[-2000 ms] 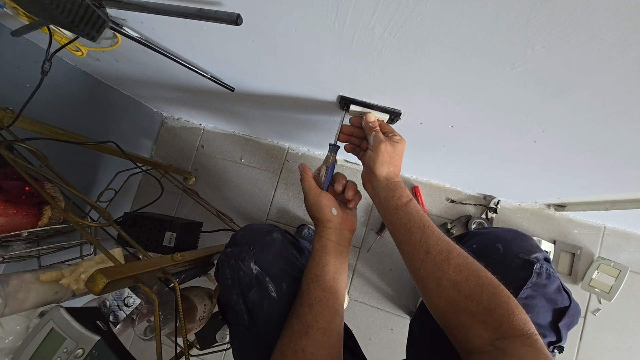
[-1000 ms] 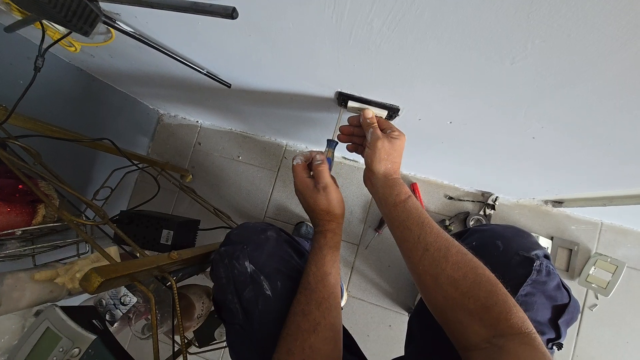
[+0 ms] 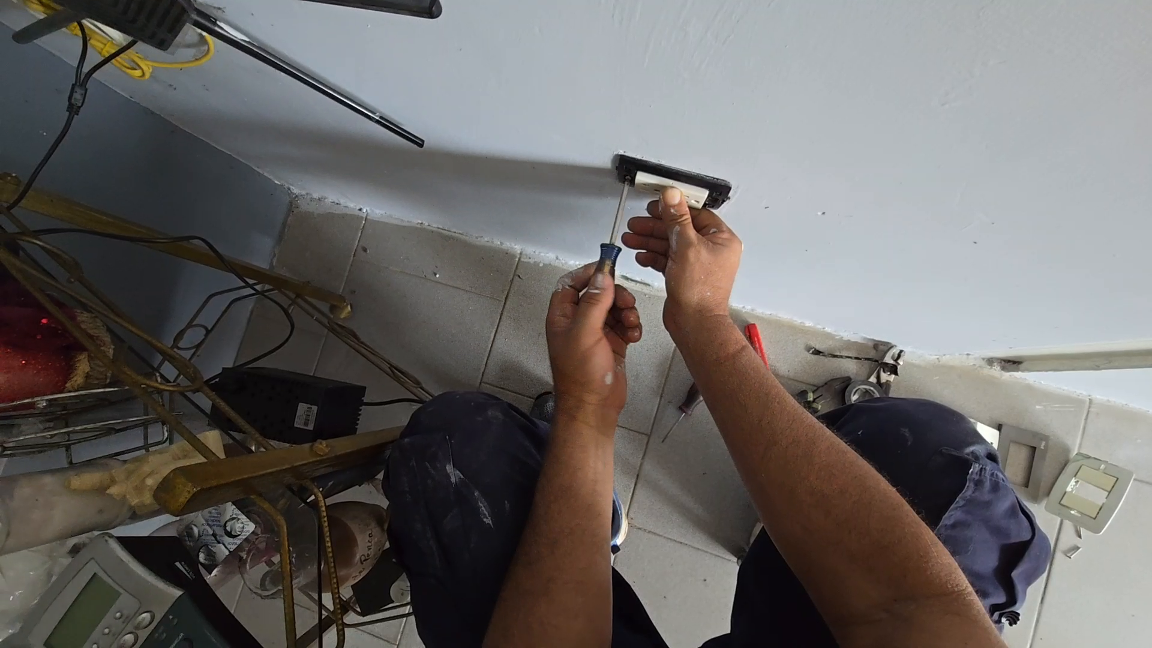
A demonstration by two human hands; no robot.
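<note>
A black electrical mounting frame (image 3: pixel 666 173) with white modules (image 3: pixel 670 187) sits on the light wall, low above the tiled floor. My left hand (image 3: pixel 592 328) grips a screwdriver (image 3: pixel 609 256) by its blue handle. Its shaft points up to the frame's left end, where the tip seems to meet a screw; the exact contact is too small to tell. My right hand (image 3: pixel 697 247) presses its thumb on the white modules, with the other fingers curled beneath the frame.
A metal rack (image 3: pixel 270 463), a black box (image 3: pixel 288 405) with a cable and a device with a display (image 3: pixel 99 603) crowd the left. Red pliers or a similar red-handled tool (image 3: pixel 754 344), a second screwdriver (image 3: pixel 691 400), a tape roll (image 3: pixel 862 391) and cover plates (image 3: pixel 1089 490) lie right.
My left hand has shifted its grip on the screwdriver's handle; its fingers were spread wider two seconds ago. My right hand stays at the frame.
</note>
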